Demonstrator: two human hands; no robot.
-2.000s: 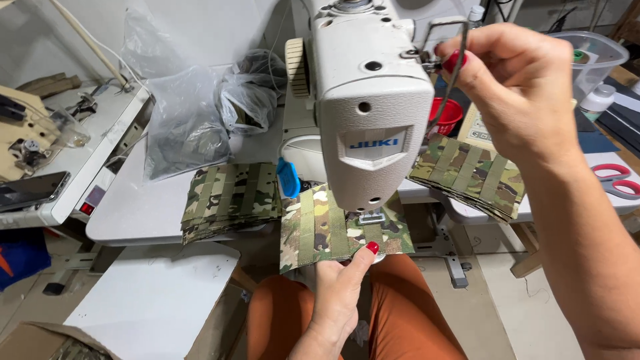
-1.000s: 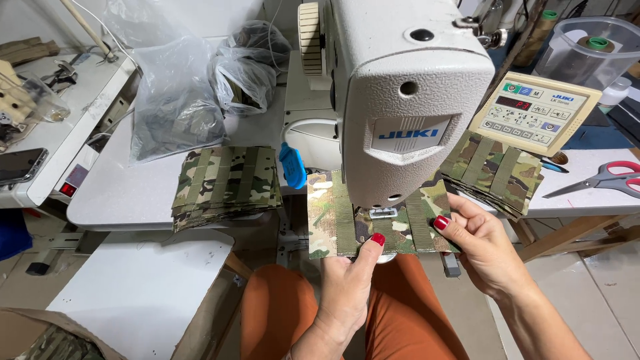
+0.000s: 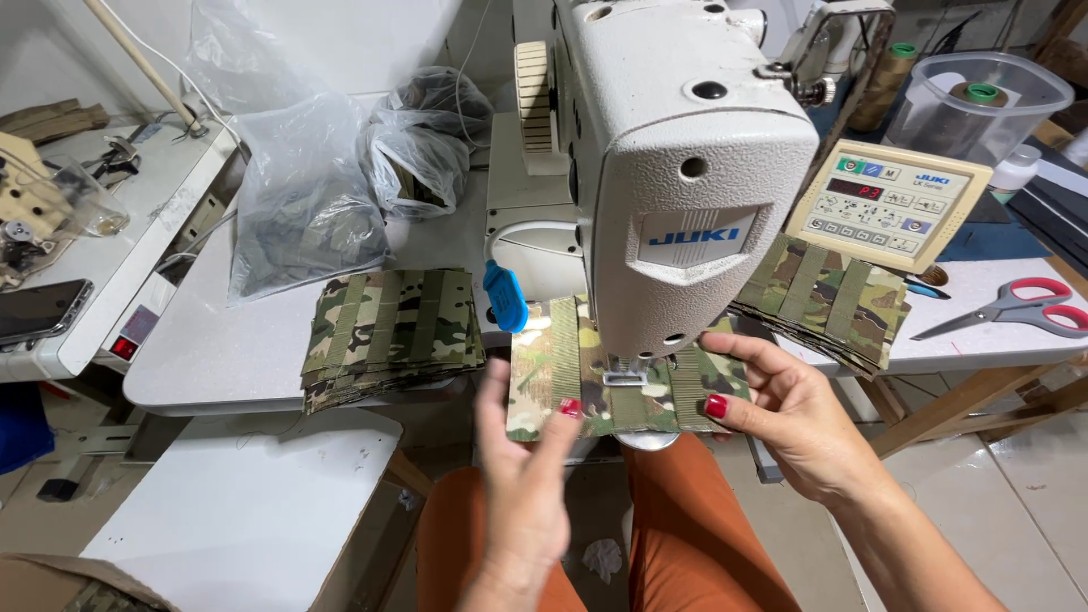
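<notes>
A camouflage fabric panel [image 3: 544,374] with olive webbing strips lies under the head of a white Juki sewing machine [image 3: 705,170]. The metal presser clamp [image 3: 625,376] sits over the middle strip. My left hand [image 3: 527,476] grips the panel's left part, thumb on top at the front edge and fingers at the left edge. My right hand [image 3: 790,416] pinches the right side between thumb and fingers. One stack of similar panels [image 3: 395,319] lies to the left, another stack [image 3: 820,293] to the right. A blue tag [image 3: 505,297] hangs beside the panel's upper left corner.
A control panel [image 3: 888,204] stands behind the right stack. Red-and-grey scissors [image 3: 1011,308] lie at the right. Clear plastic bags [image 3: 306,195] stand behind the left stack. A phone [image 3: 42,310] rests on the left table. A white board [image 3: 246,501] lies low at the left.
My right hand has come down from the machine's upper right side to the panel's right edge. My left hand has shifted left along the panel since one second ago.
</notes>
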